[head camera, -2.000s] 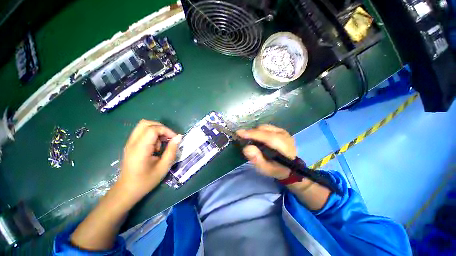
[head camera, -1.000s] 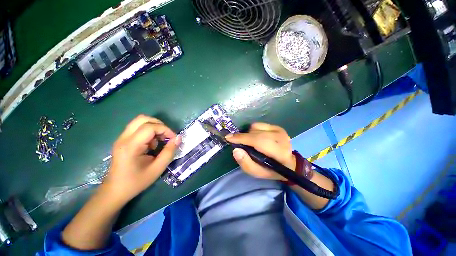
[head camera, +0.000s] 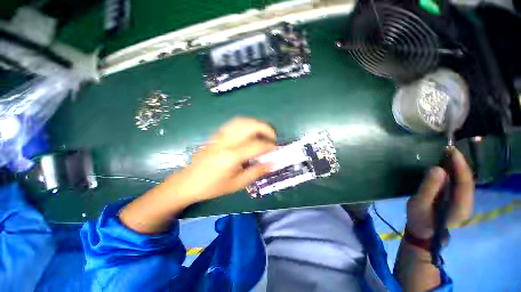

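Note:
The phone board assembly [head camera: 297, 165] lies flat on the green bench near its front edge, dark circuitry at its right end. My left hand [head camera: 240, 157] is blurred, its fingertips closed at the board's upper left part; whether they pinch a small part or the board cannot be made out. My right hand [head camera: 443, 191] holds the black soldering iron [head camera: 441, 214], tip pointing up at the pale cleaning cup [head camera: 404, 108] with silver-white granules. The tip is over or in the cup. A loose pile of small wired components [head camera: 152, 110] lies left of the board.
A second phone assembly [head camera: 257, 61] lies by the white rail [head camera: 228, 33]. A round-guarded black fan [head camera: 394, 43] stands behind the cup. The solder spool [head camera: 67, 171] sits at the left bench edge. A crumpled clear bag [head camera: 34, 108] and a blue sleeve [head camera: 23, 228] are at far left.
My right hand has moved the iron from the board to the cleaning cup. My left hand stays at the board. The view has swung left, showing the bag and a blue sleeve.

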